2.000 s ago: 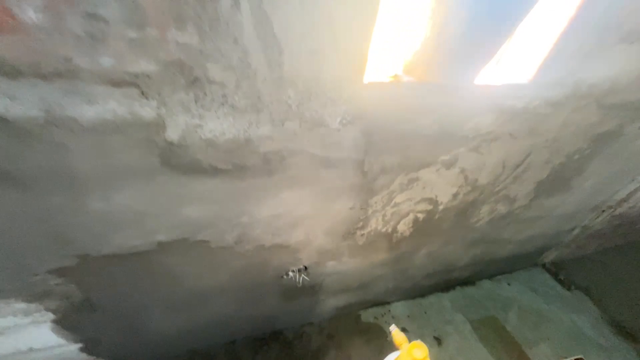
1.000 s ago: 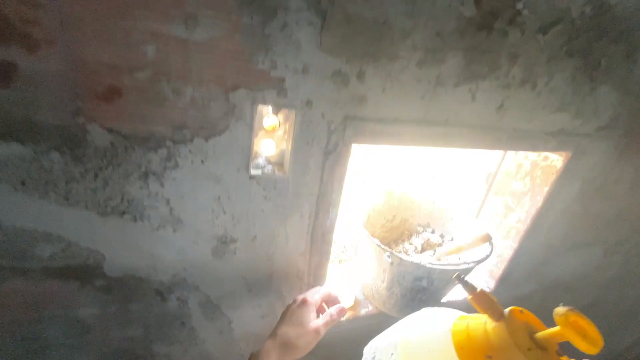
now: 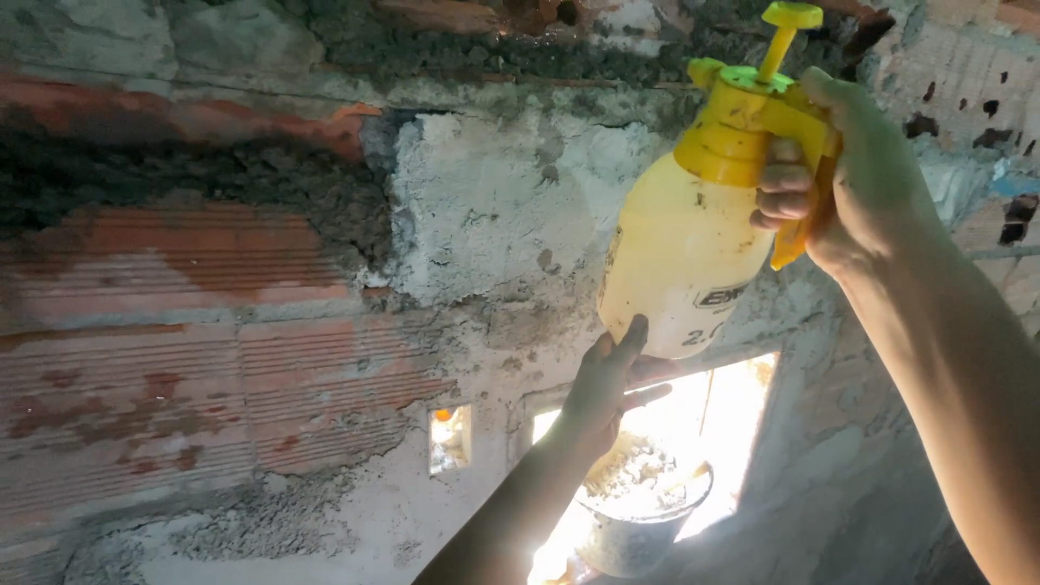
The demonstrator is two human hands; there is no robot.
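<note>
My right hand (image 3: 837, 171) grips the yellow handle of a pump pressure sprayer (image 3: 682, 252), its fingers wrapped round the trigger grip. The sprayer has a translucent bottle, a yellow collar and a pump knob on top, and tilts slightly in front of the wall. My left hand (image 3: 609, 390) is at the underside of the bottle with its fingers spread, touching or nearly touching the base. Below it, a bucket (image 3: 630, 544) of mortar with a handle sticking out stands in the bright wall opening.
Around the sprayer is a wall of ribbed hollow bricks (image 3: 325, 390), partly covered with rough grey plaster (image 3: 520, 203). A small square hole (image 3: 449, 439) lies left of the large bright opening (image 3: 731, 439). Dark, rough mortar runs along the upper wall.
One second ago the sprayer was low at the right, and my left hand was beside the bucket. Now the sprayer is higher, with my left hand at its base. The view has shifted strongly.
</note>
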